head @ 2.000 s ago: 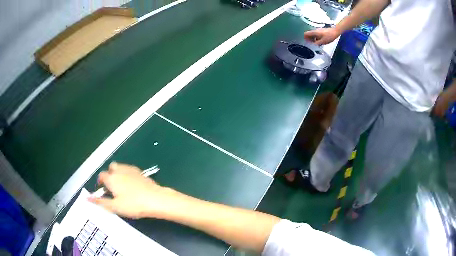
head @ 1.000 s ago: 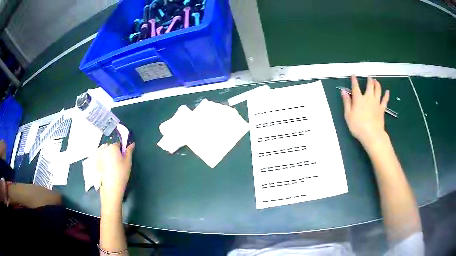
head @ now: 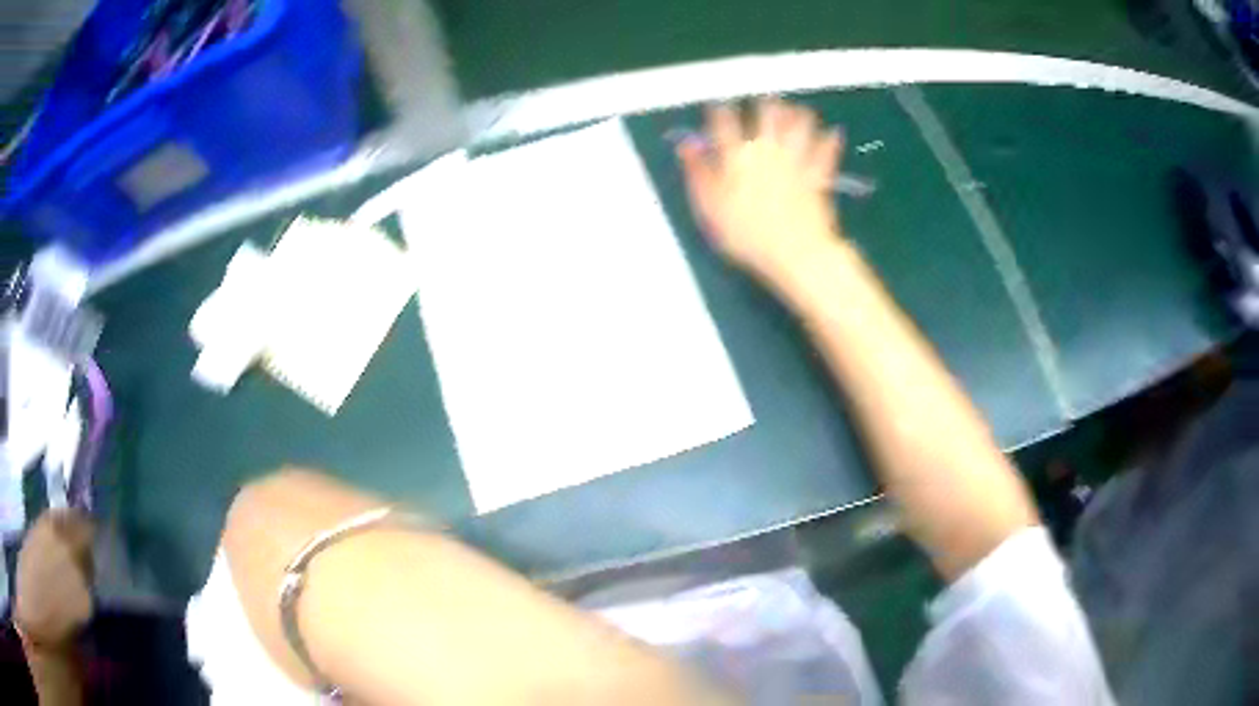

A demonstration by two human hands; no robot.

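My right hand (head: 766,179) lies palm down with fingers spread on the green worktop, over a thin silvery tool (head: 855,185) whose ends show on both sides. A large white sheet (head: 573,317) lies left of it; its printing is blurred out. My left arm (head: 456,614), with a bracelet, is bent close to the camera at the lower left; its fingers cannot be made out. A purple curved device (head: 94,421) shows blurred among papers at the far left. A crumpled white cloth (head: 325,297) lies left of the sheet.
A blue parts bin (head: 262,104) with a pale label stands at the upper left beside a pale upright (head: 401,69). Striped papers (head: 42,372) lie at the far left, near another person's hand (head: 55,572). Dark objects (head: 1215,241) are at the right edge.
The view has swung right, shifting things left. My left arm has come from the device at the left to close in front of the camera. My right hand is still over the tool.
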